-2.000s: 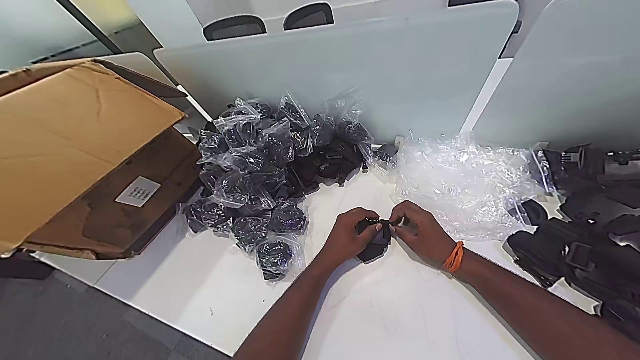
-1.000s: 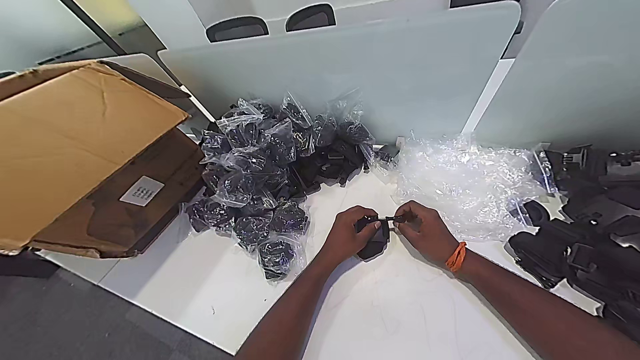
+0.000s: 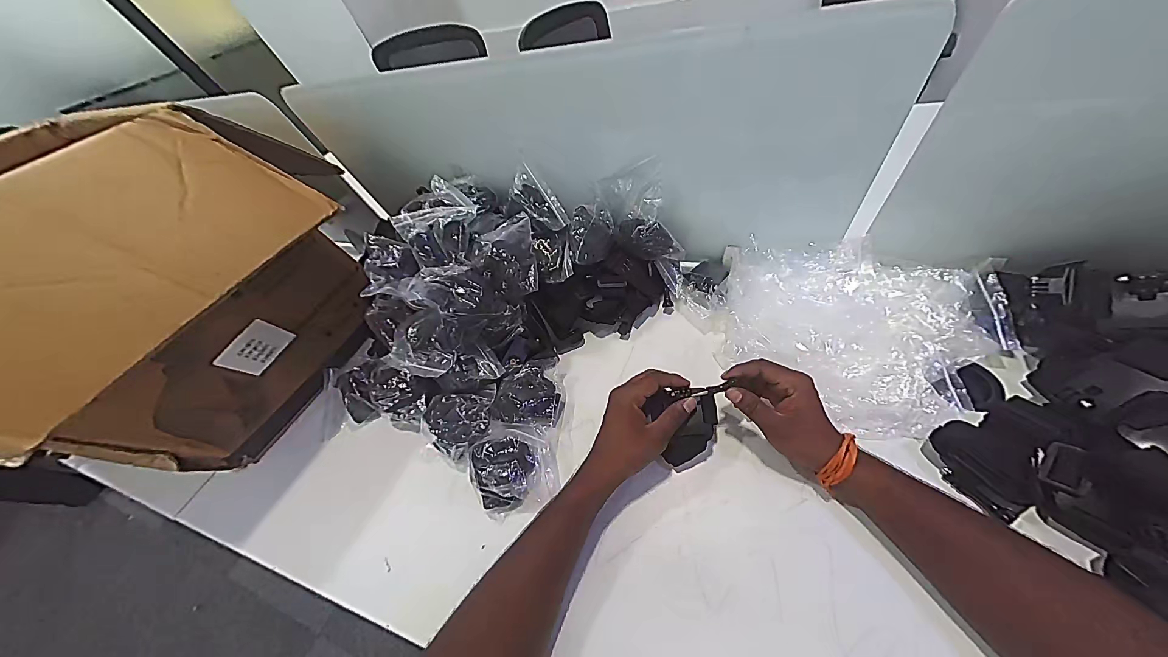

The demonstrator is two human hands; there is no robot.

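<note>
My left hand (image 3: 642,422) and my right hand (image 3: 787,411) pinch a thin dark part with a shiny metal section (image 3: 703,391) from its two ends, thumbs and index fingers on it. Right below it, a black angular piece (image 3: 691,438) rests on the white table, its upper left side partly hidden by my left hand. Whether the thin part is joined to that piece, I cannot tell. An orange band (image 3: 838,461) circles my right wrist.
Black items in clear zip bags (image 3: 456,315) are heaped left of my hands, with loose black parts (image 3: 604,297) beside them. Clear plastic bags (image 3: 849,333) lie behind my right hand. Black gear (image 3: 1068,456) covers the right side. An open cardboard box (image 3: 137,274) stands left; a frosted partition (image 3: 620,119) bounds the back.
The thin part between my hands now shows as a straight piece lying almost level above the black piece. My hands have stayed in nearly the same place.
</note>
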